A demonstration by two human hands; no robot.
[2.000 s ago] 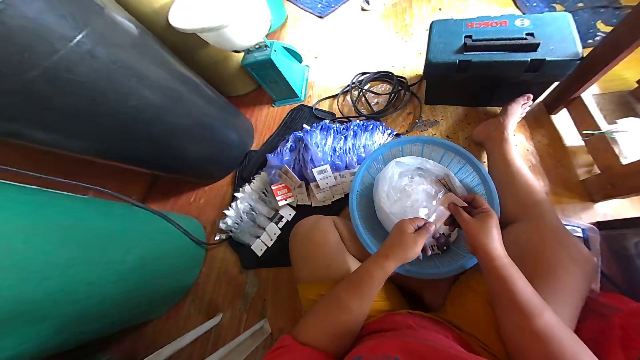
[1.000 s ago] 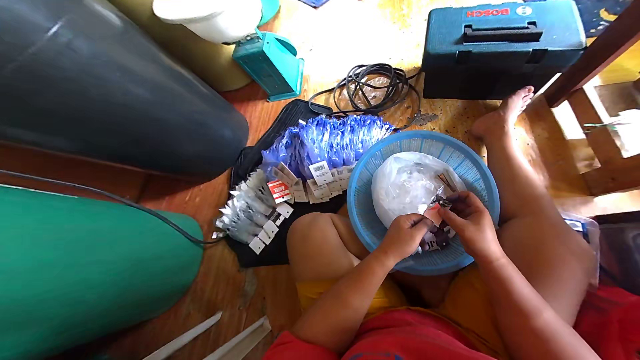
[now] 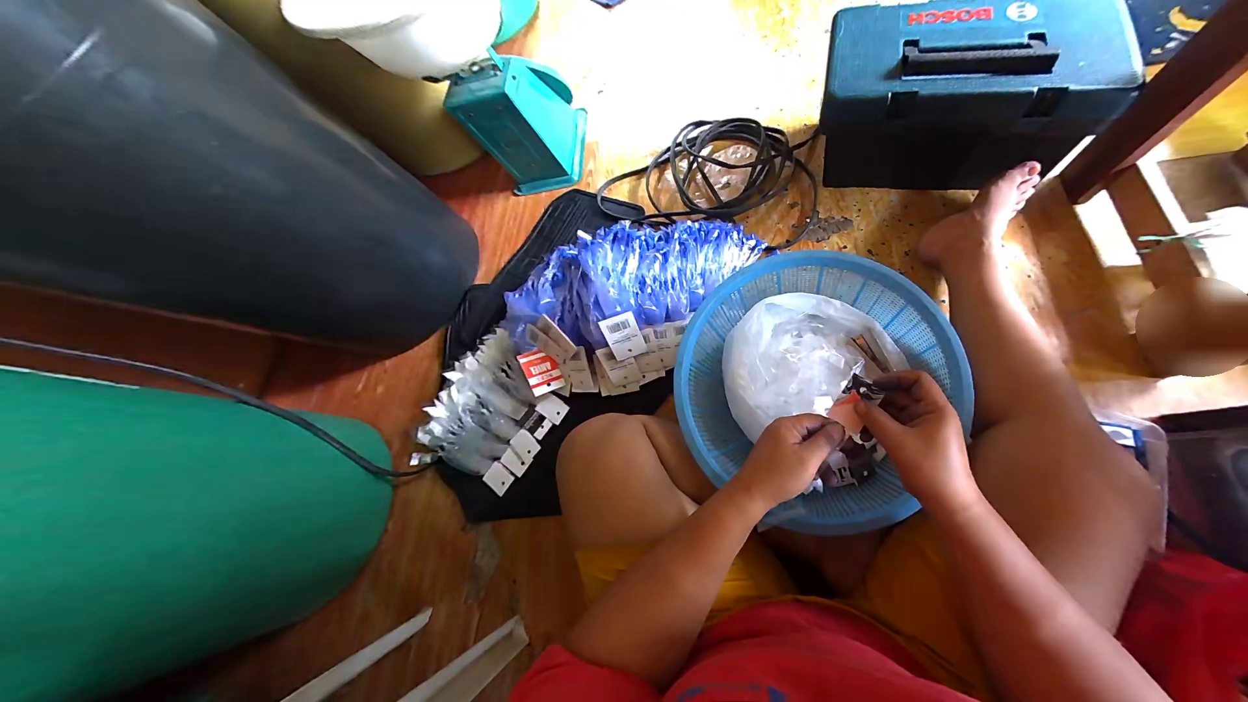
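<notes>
A blue plastic basket (image 3: pixel 697 390) sits in my lap and holds a white plastic bag (image 3: pixel 780 361) with clear packets in it. Over the basket, my left hand (image 3: pixel 798 450) pinches the left edge of a small orange-pink card (image 3: pixel 846 414). My right hand (image 3: pixel 915 424) grips the card's right side together with a small dark packet (image 3: pixel 864 388). Below the hands lie more dark printed packets (image 3: pixel 850 468). Left of the basket, rows of blue plastic packets (image 3: pixel 643 273) with white tags and clear packets (image 3: pixel 478 409) with white tags rest on a black cloth (image 3: pixel 531 249).
Beyond the basket are a coiled black cable (image 3: pixel 721 175) and a Bosch tool case (image 3: pixel 975 107). A teal plastic object (image 3: pixel 522 122) stands near a white container (image 3: pixel 419 39). Large black (image 3: pixel 224 185) and green (image 3: pixel 175 517) containers flank the left side. Wooden framing (image 3: pixel 1150 107) is at right.
Two seconds ago both hands held a pale card; now an orange-pink card and a dark packet are between them. The hands have stayed over the basket.
</notes>
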